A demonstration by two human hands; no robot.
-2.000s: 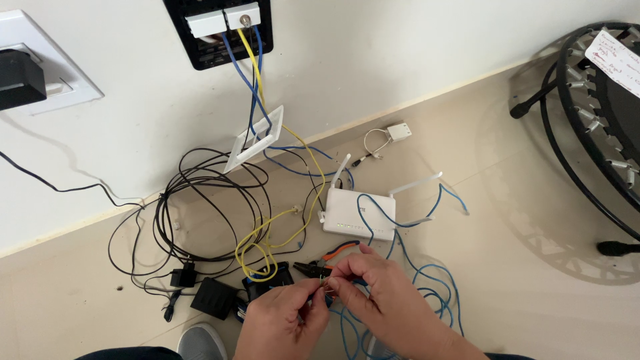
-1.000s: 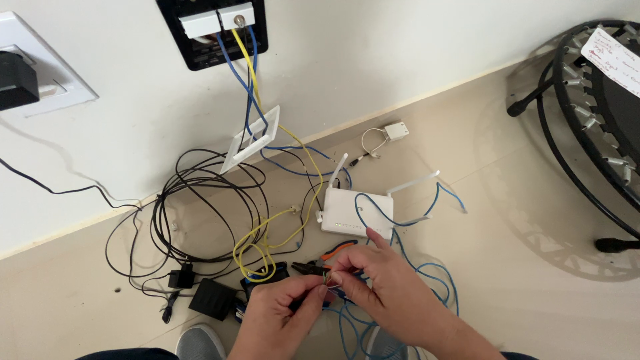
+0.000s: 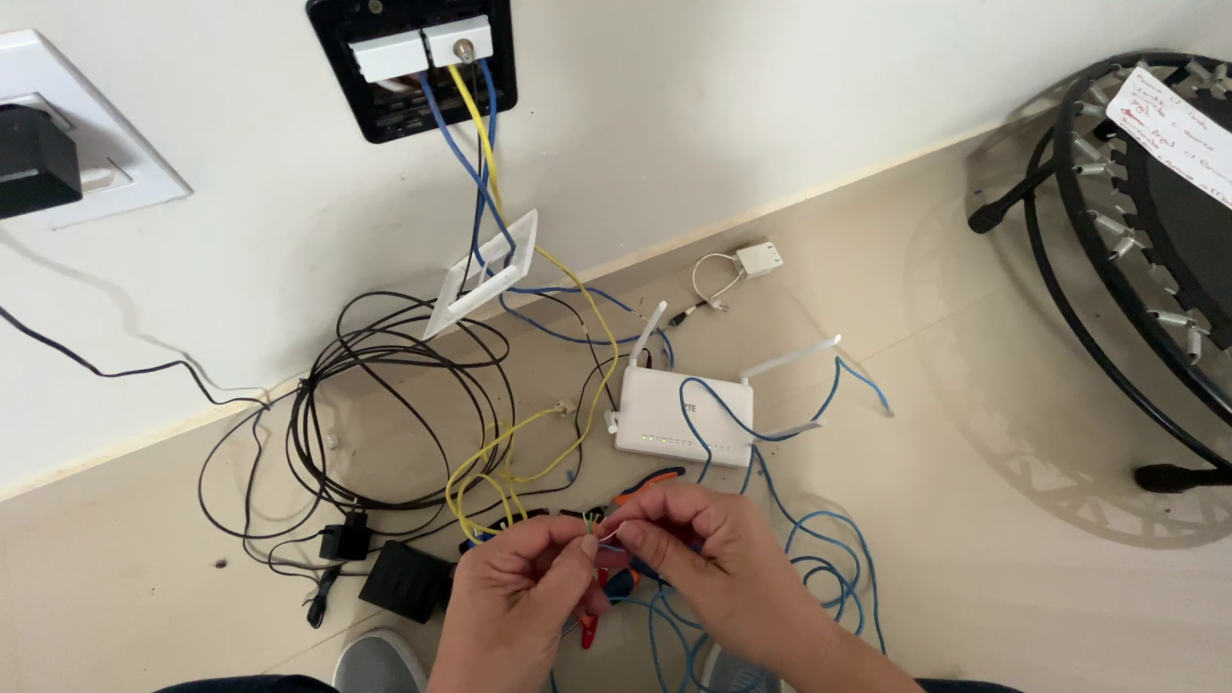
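Note:
My left hand (image 3: pixel 529 587) pinches thin coloured wires (image 3: pixel 590 523), some greenish, between thumb and forefinger. Fingertips of my right hand (image 3: pixel 707 558) meet it from the right and grip a thin pale wire (image 3: pixel 610 535) of the same bunch. The cable these wires belong to is mostly hidden by my hands. Behind and under the hands lie hand tools, one with an orange handle (image 3: pixel 652 481) and one with a red handle (image 3: pixel 589 630), partly covered. Beyond them a white router (image 3: pixel 683 414) with antennas rests on the tiled floor, and a loose blue network cable (image 3: pixel 861 549) coils at the right.
A coiled black cable (image 3: pixel 308 433), yellow cable (image 3: pixel 452 491), black adapter (image 3: pixel 404 580) and small white box (image 3: pixel 759 259) lie about. Cables run from an open wall box (image 3: pixel 414 120) through a white frame (image 3: pixel 452 318). A small trampoline (image 3: pixel 1068 173) stands right; my shoes are below.
Both hands stay close together over the tools, while their fingers have shifted on the thin wires. The router and floor cables have not plainly moved.

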